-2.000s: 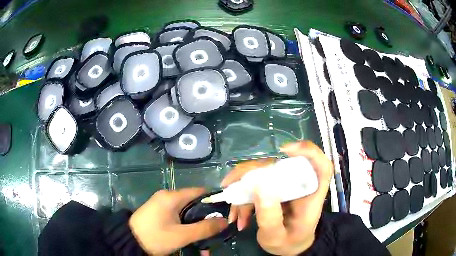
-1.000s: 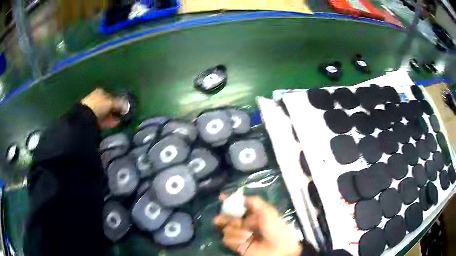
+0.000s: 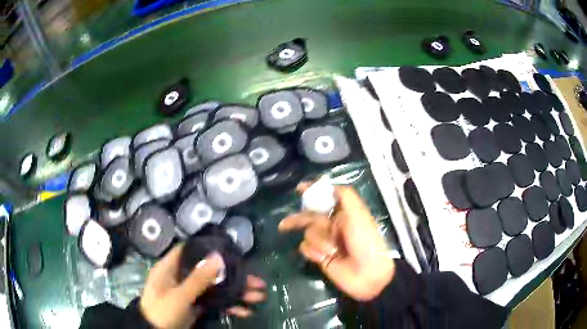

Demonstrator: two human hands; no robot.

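Note:
My left hand holds a black plastic housing at the bottom, just in front of the heap, with the thumb over its pale centre. My right hand holds the white glue bottle to the right of it, gripped between thumb and fingers; its nozzle cannot be made out. The glued assemblies lie heaped at left and centre, grey faces with white rings and black rims. Black pads lie in rows on white backing sheets at right.
Single housings lie on the green belt beyond the heap, one at centre, one left of it, others at far left and far right. Clear plastic lies under the heap. A blue bin is at the far edge. A cardboard box is low at right.
My left hand has come back from the belt beyond the heap to the bottom of the view, now with a black housing. The right hand still holds the bottle. The camera view has shifted.

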